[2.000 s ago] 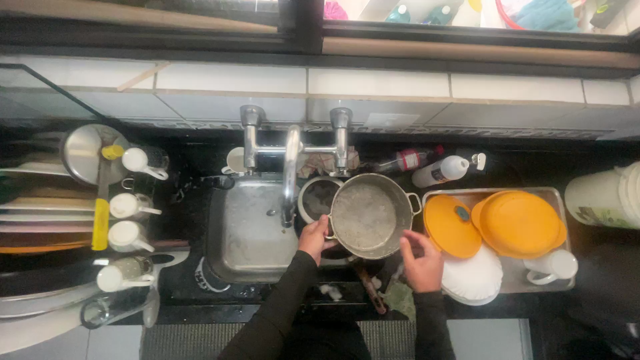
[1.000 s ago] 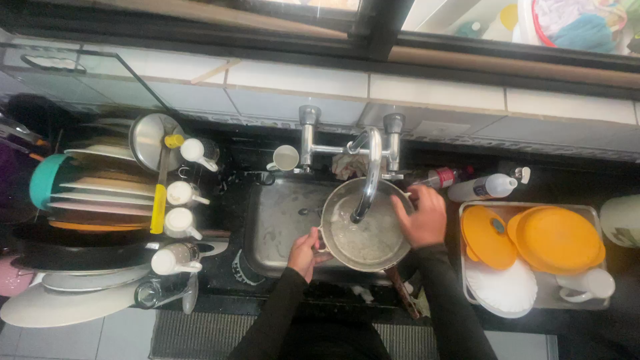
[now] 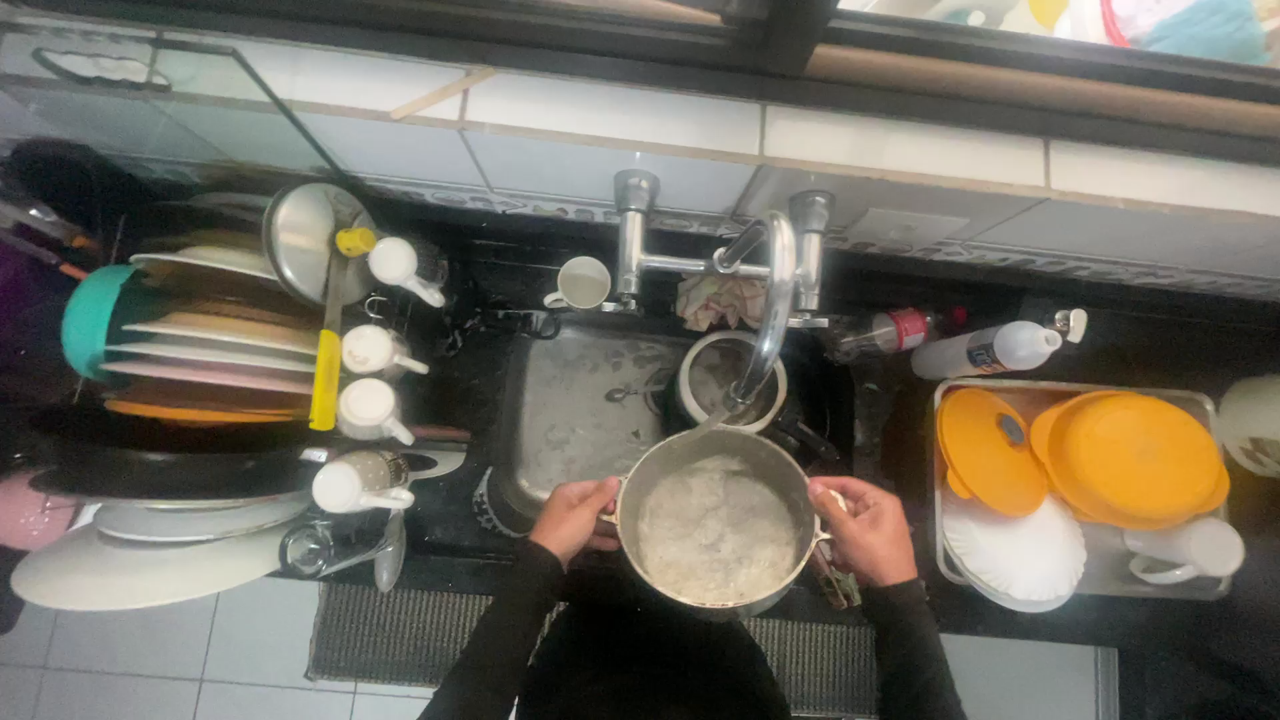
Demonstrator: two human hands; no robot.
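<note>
A round metal pot (image 3: 718,530) with two side handles is held between my hands at the sink's front edge. My left hand (image 3: 578,522) grips its left handle, and my right hand (image 3: 868,528) grips the right one. Water runs from the chrome faucet (image 3: 775,300) toward the pot's back rim; the inside looks wet. Behind the pot, a smaller pot with a pale rim (image 3: 690,385) stands under the spout. To its left is the steel sink basin (image 3: 570,440), with a strainer or drain in it.
Left, a dish rack holds plates (image 3: 215,350), and several mugs (image 3: 368,408) hang beside it. Right, a metal tray (image 3: 1090,385) holds orange containers (image 3: 1135,460), white dishes (image 3: 1010,550) and a mug (image 3: 1190,550). Bottles (image 3: 985,350), a crumpled cloth (image 3: 720,300) and a cup (image 3: 582,283) sit behind.
The pot has come from beneath the faucet toward me, uncovering the smaller pot. My right hand has moved from the pot's back right rim area down to its right side.
</note>
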